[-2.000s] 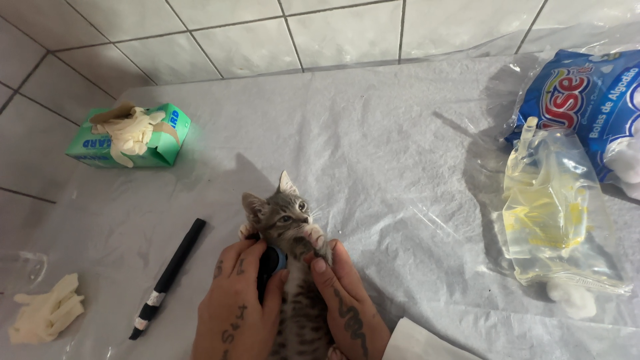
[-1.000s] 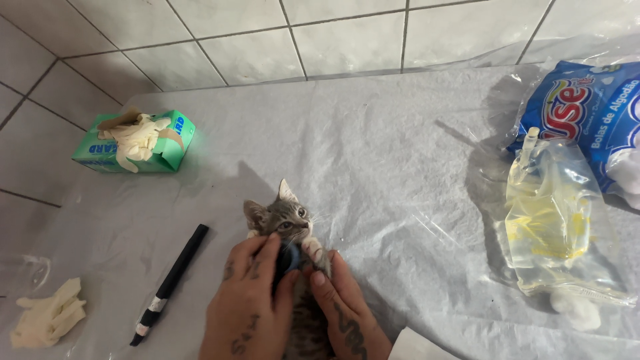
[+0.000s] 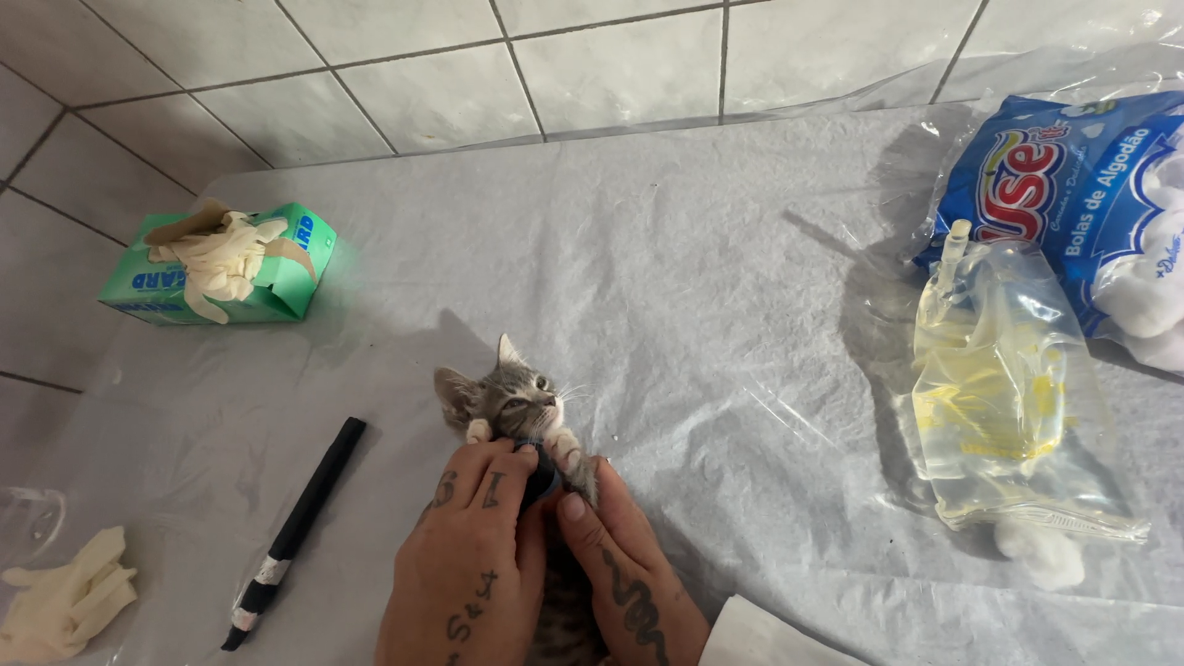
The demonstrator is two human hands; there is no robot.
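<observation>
A grey tabby kitten (image 3: 523, 402) lies on its back at the lower middle, head towards the wall and forepaws raised. My left hand (image 3: 472, 546) is closed around a dark rounded object (image 3: 536, 476) just below the kitten's chin; what it is I cannot tell. With my right hand (image 3: 624, 555) I hold the kitten's side and foreleg, thumb on its chest. Both hands cover much of its body. Left of them lies a black stick-like object (image 3: 310, 518) with white bands near its lower end.
A green glove box (image 3: 139, 301) with latex gloves stands at the back left; a loose glove (image 3: 69, 597) lies front left. To the right are a cotton ball bag (image 3: 1027, 166), a clear fluid pouch (image 3: 1008, 398) and a cotton ball (image 3: 1041, 555). White paper (image 3: 772, 638) lies near my right hand.
My left hand has moved from beside the kitten's neck to below its chin, with the dark object. The kitten's head has turned and tilted more to the right.
</observation>
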